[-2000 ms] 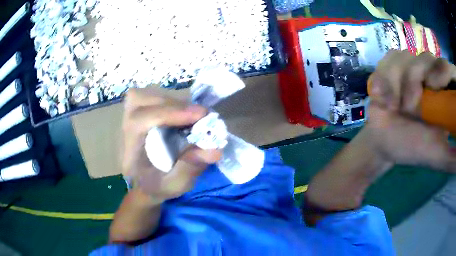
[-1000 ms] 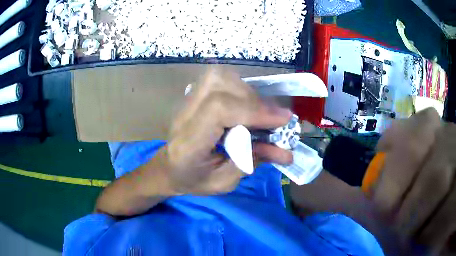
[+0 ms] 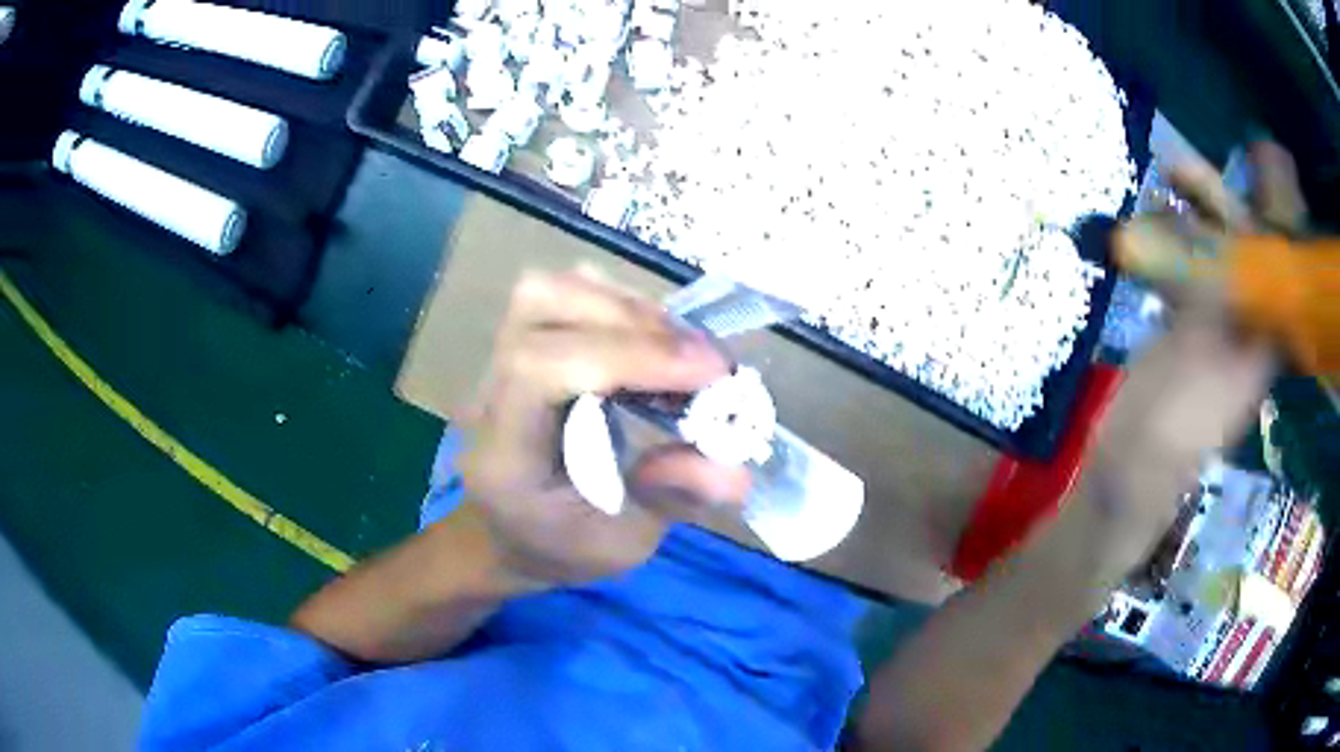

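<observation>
My left hand (image 3: pixel 566 426) holds the white tripod stick at its leg hub (image 3: pixel 730 416), between thumb and fingers, in front of the cardboard. Its white legs (image 3: pixel 805 500) are splayed around the hub, whose end with small holes faces the camera. The rest of the stick is hidden by my hand. My right hand (image 3: pixel 1198 250), blurred, is at the right, on the orange electric screwdriver (image 3: pixel 1293 291). The driver's black nose points left over the right edge of the heap of small white inserts (image 3: pixel 897 176). The tip is too blurred to make out.
Larger white fittings (image 3: pixel 507 110) lie at the left of the black parts tray (image 3: pixel 647 262). White tubes (image 3: pixel 184 122) lie in a black product tray at upper left. Brown cardboard (image 3: pixel 478 294) is below the parts tray. The red base (image 3: pixel 1029 478) and feeder (image 3: pixel 1198 573) are partly behind my right forearm.
The view has turned, so the trays appear tilted and further right. The screwdriver in my right hand has moved from beside the hub up to the inserts' right edge. My left hand still holds the hub.
</observation>
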